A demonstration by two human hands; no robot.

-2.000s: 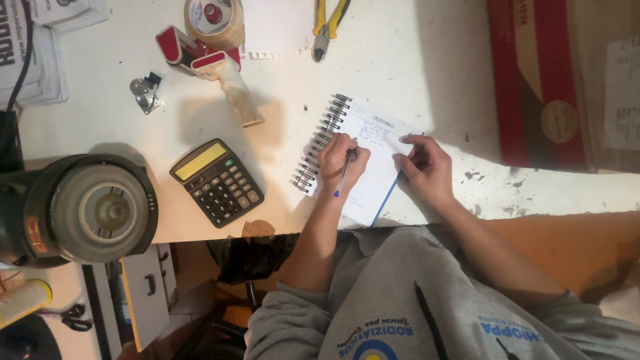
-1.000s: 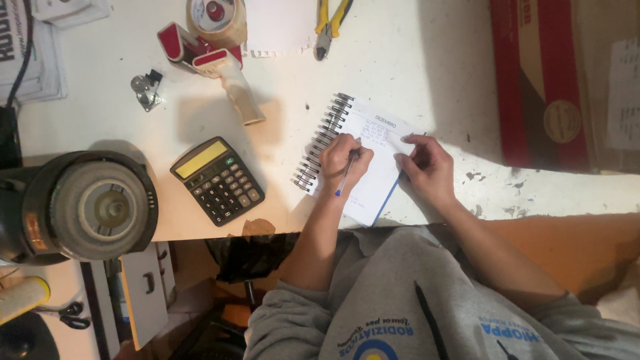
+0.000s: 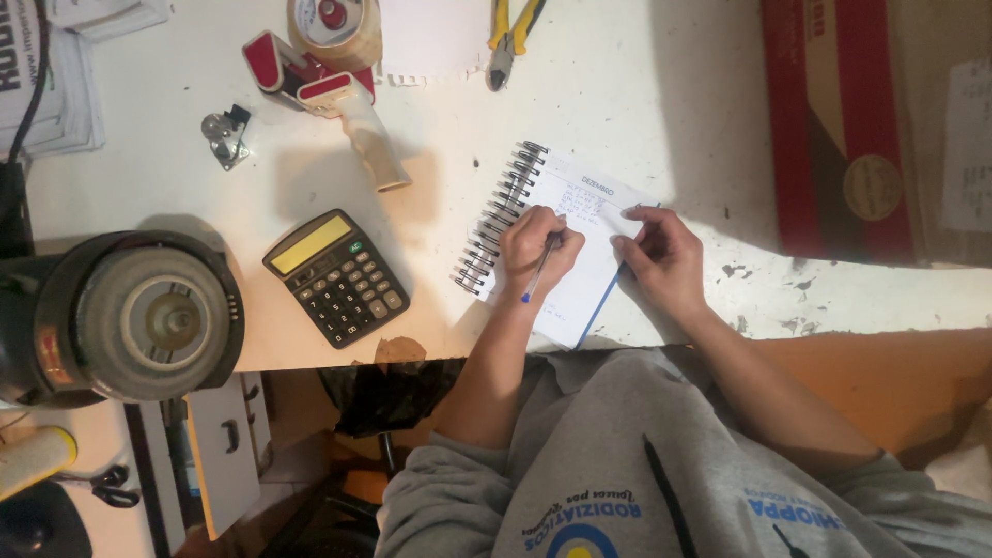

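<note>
My left hand (image 3: 538,249) is closed around a ballpoint pen (image 3: 541,267) over the open page of a spiral notebook (image 3: 577,263). The pen's blue end points toward my wrist, and its writing tip is hidden at my fingers. Several handwritten lines stand above the hand. At the page's right edge, my right hand (image 3: 663,252) rests with thumb and forefinger apart on the paper, holding nothing. A black calculator (image 3: 337,279) with a yellowish display lies left of the notebook. The notebook's black wire spiral runs along its left side.
A tape dispenser (image 3: 372,139) with a tape roll, a small metal caster part (image 3: 226,138) and yellow-handled cutting pliers (image 3: 505,50) lie farther back. A cardboard box (image 3: 845,132) stands at right. At left, a dark round machine (image 3: 167,322) overlaps the table edge (image 3: 302,366).
</note>
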